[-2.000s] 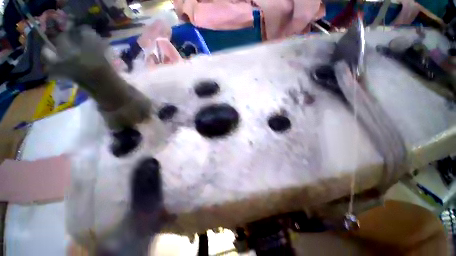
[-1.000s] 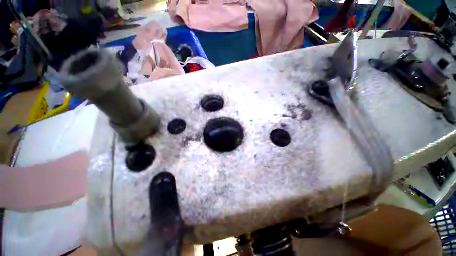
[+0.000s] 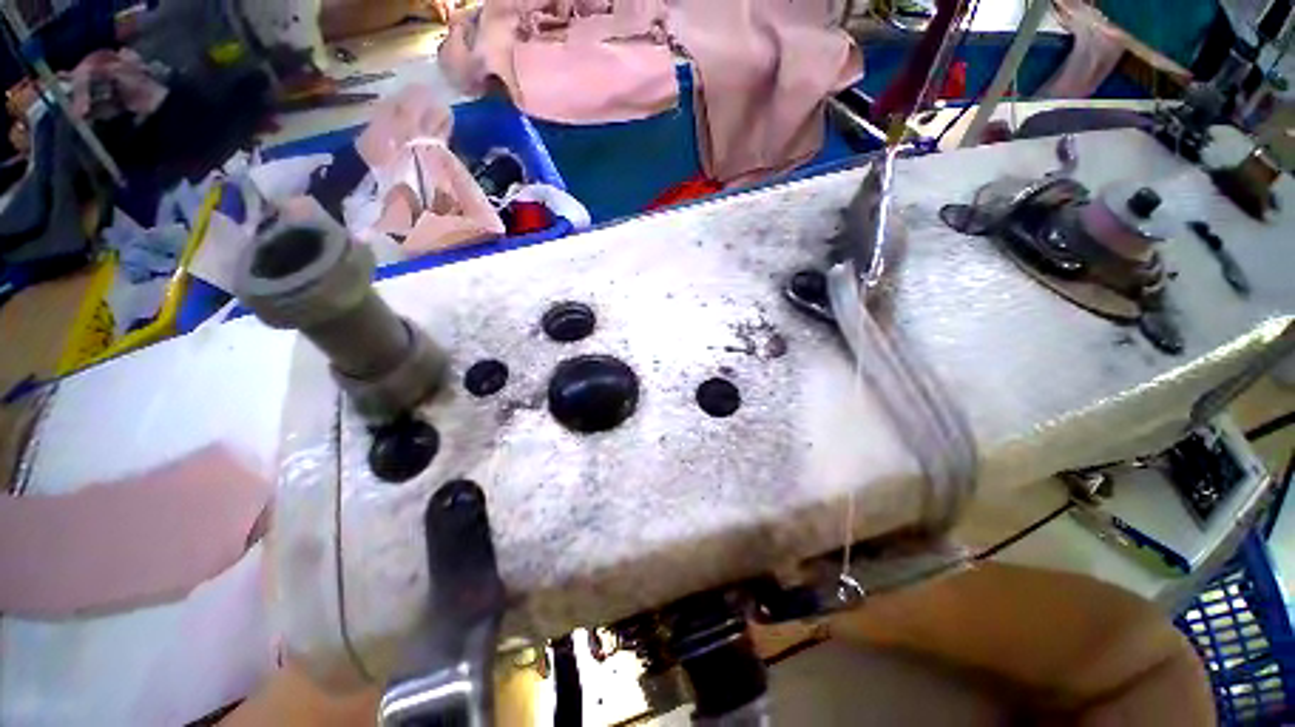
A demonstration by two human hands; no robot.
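Note:
The white speckled sewing machine head (image 3: 653, 469) fills the middle. A pink fabric piece (image 3: 135, 547) lies flat on the white table to its left, its right end near the head. My right hand (image 3: 1037, 646) shows as a blurred skin-toned shape under the head's right side; its fingers are hidden. A small part of my left hand (image 3: 296, 699) shows at the bottom edge, left of the metal guard, mostly cut off. The needle area is hidden under the head, in bright lamp glare. A fine thread (image 3: 855, 455) runs down to a small metal ring.
A grey knobbed post (image 3: 334, 320) stands on the head's left end. Behind are a blue tray of pink and white scraps (image 3: 426, 192), a yellow-edged tray (image 3: 192, 263) and draped pink fabric (image 3: 604, 64). A blue lattice basket (image 3: 1233, 625) is at lower right. The bobbin winder (image 3: 1086, 242) sits right.
The view has shifted, showing more of the head's right end and the blue basket. The pink piece still lies left of the head. Its right end is now tapered and slants upward.

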